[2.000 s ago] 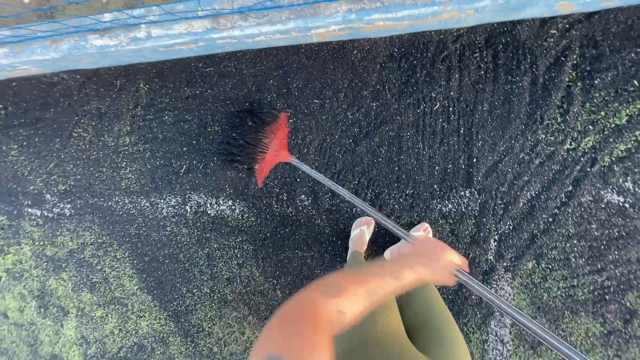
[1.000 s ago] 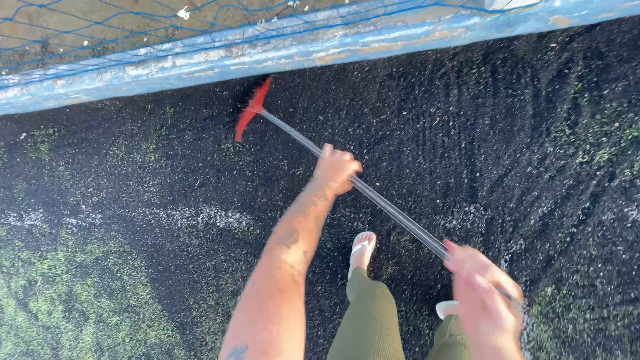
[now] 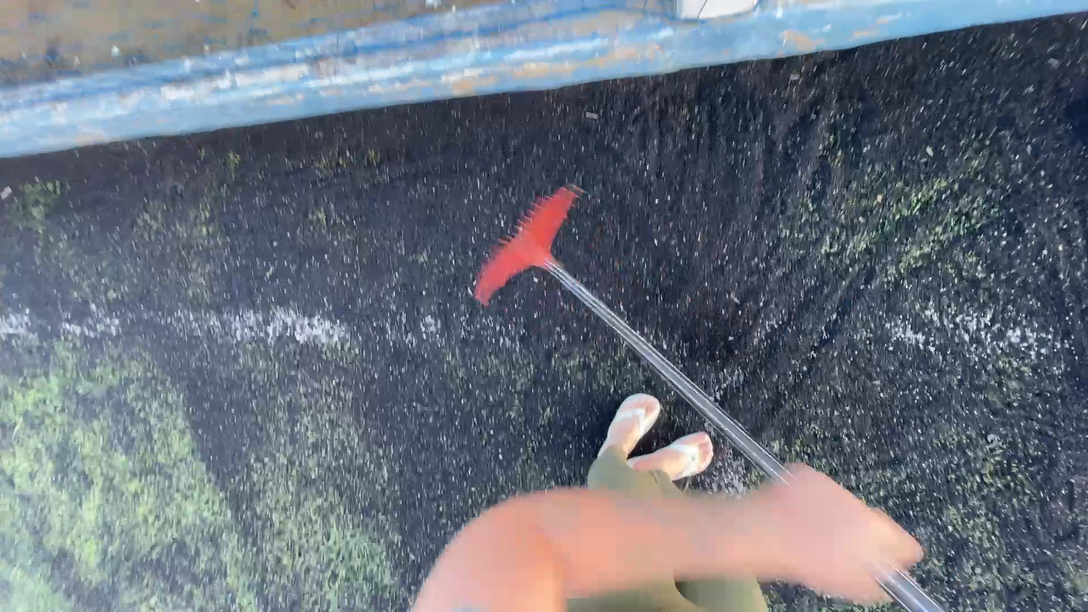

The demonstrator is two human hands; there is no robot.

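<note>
A red-headed rake or broom point(image 3: 529, 245) lies over the dark ground, its head tilted and its short teeth or bristles facing up and left. Its metal handle point(image 3: 671, 374) runs down to the lower right. My left hand point(image 3: 837, 535), blurred, is closed around the handle near the lower right; the forearm reaches across from the bottom edge. My right hand is out of the frame.
Black granules lie over worn green artificial turf point(image 3: 110, 459) with a broken white line point(image 3: 289, 325). A chipped blue ledge point(image 3: 408, 68) crosses the top. My feet in white flip-flops point(image 3: 633, 421) stand just left of the handle.
The red head has moved away from the blue ledge, toward my feet. My left arm has swung to the right. My right hand, on the handle one second ago, has left the view.
</note>
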